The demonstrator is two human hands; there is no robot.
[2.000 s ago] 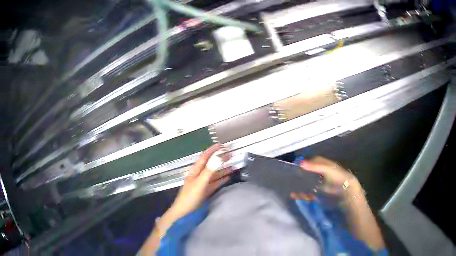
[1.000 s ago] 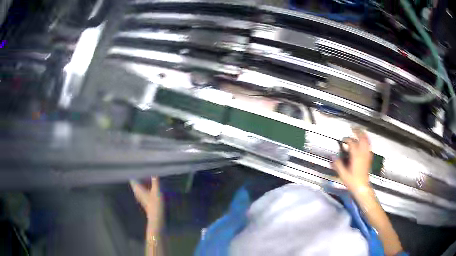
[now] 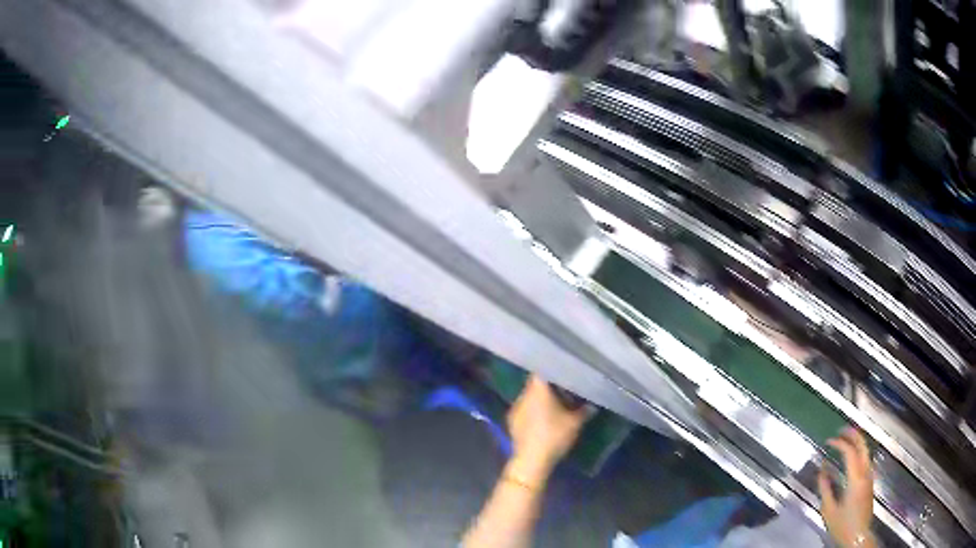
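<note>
The view is tilted and blurred. My left hand (image 3: 544,426) is low in the middle, fingers curled, under the edge of a long grey beam. A small dark patch shows at its fingertips; I cannot tell whether the hand holds it. My right hand (image 3: 851,495) is at the lower right beside the conveyor track, fingers apart, with nothing visible in it. The track's green bed (image 3: 779,383) shows between silver rails (image 3: 749,471). No dark carrier plate can be made out in either hand.
The wide grey beam (image 3: 353,214) crosses from upper left to lower right, between my left hand and the track. A bright white part (image 3: 508,112) stands above it. Blue clothing (image 3: 273,268), apparently another person's, shows at left. More rails and machine posts fill the upper right.
The view has swung left and tilted. The dark plate held in my right hand two seconds ago is out of sight. My left hand has gone from spread to curled, at the beam.
</note>
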